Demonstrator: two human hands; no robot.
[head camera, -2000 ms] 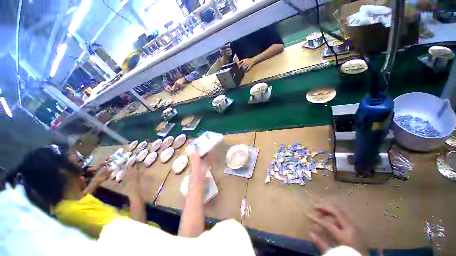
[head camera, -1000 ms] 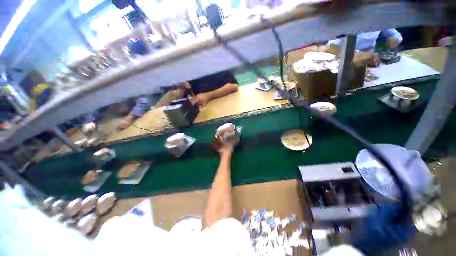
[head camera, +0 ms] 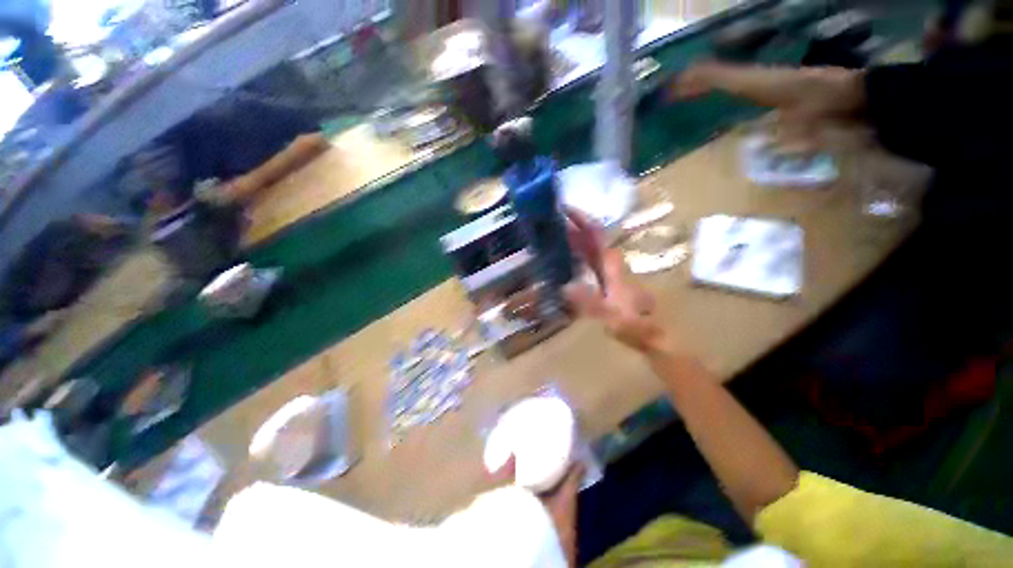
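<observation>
The picture is blurred. My left hand (head camera: 564, 501) is at the lower middle, partly hidden, with its fingers around the edge of a round white-looking cover (head camera: 535, 442). A pale square plate (head camera: 589, 457) shows beside and partly under the cover. My right hand (head camera: 620, 308), on a bare forearm with a yellow sleeve, is raised with fingers apart just right of the upright blue electric screwdriver (head camera: 541, 227). I cannot tell whether it touches the tool. The screw feeder (head camera: 485, 246) stands behind and left of the screwdriver.
Left of the cover lie a pile of small blue-and-white clips (head camera: 428, 379) and another round cover (head camera: 291, 438) on a plate. A white bowl (head camera: 598, 191) and a white square jig (head camera: 746, 255) are at right. The green belt (head camera: 367, 253) runs behind. People sit opposite and at right.
The view has swung right. My left hand, stretched over the belt to a round assembly, is now near me at the cover. My right hand has come into view beside the screwdriver.
</observation>
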